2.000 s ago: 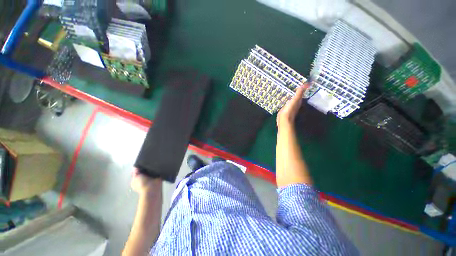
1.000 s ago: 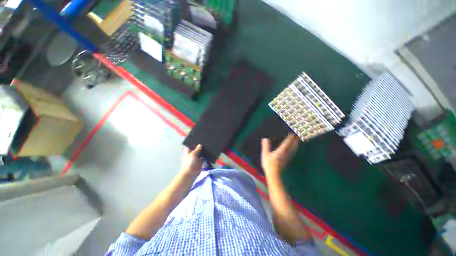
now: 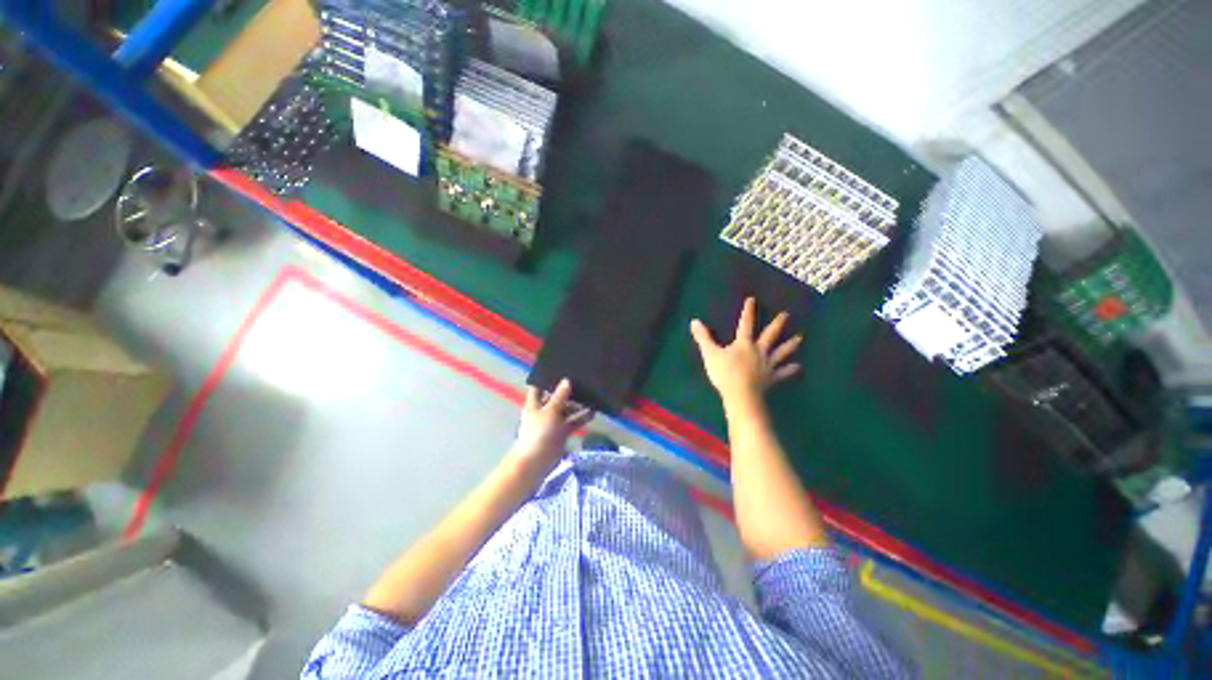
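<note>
My left hand grips the near end of a long black board holder, which lies over the green mat and reaches the shelf's red front edge. My right hand is empty with its fingers spread, over a dark patch on the mat. Just beyond its fingertips a short row of white and yellowish circuit boards stands upright. A longer row of white circuit boards with a paper label stands to the right.
At the left stand dark blue boards, green boards with paper labels and an open cardboard box. At the right are a green board and a black rack. A blue frame crosses the upper left.
Since two seconds ago my right hand has let go of the board row and drawn back, fingers spread. My left hand has brought the black holder down over the mat.
</note>
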